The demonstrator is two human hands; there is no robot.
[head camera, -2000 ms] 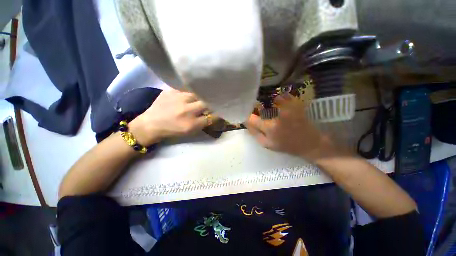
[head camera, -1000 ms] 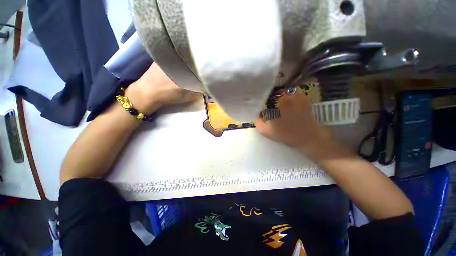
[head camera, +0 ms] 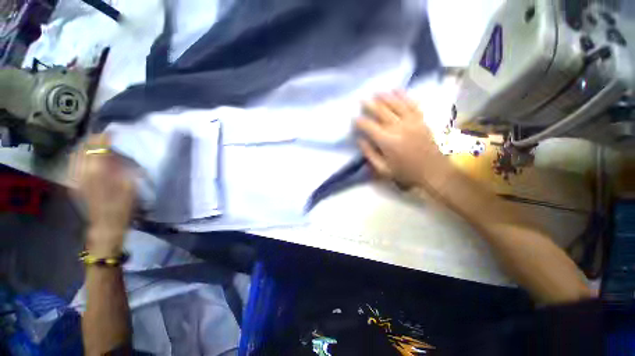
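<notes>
A light garment panel (head camera: 264,167) with a grey patch and pale band at its left lies across the table, joined or next to dark grey cloth (head camera: 244,76). My left hand (head camera: 108,181), blurred, is at the panel's left end by the table edge; its fingertips are unclear. My right hand (head camera: 400,142) lies on the cloth's right part, fingers spread and bent, left of the needle area. The presser foot and needle (head camera: 513,156) stand right of my right hand, under the cream sewing machine head (head camera: 529,69), beside a lit plate.
Another machine part with a round disc (head camera: 66,103) stands at the left. Light and grey cloth pieces (head camera: 198,313) hang or lie below the table edge, beside a blue crate (head camera: 257,306). A dark slab (head camera: 622,250) lies at the far right.
The view has swung left. My hands have moved from under the machine head onto the cloth and are now far apart. The light and dark cloth now spreads across the table before me.
</notes>
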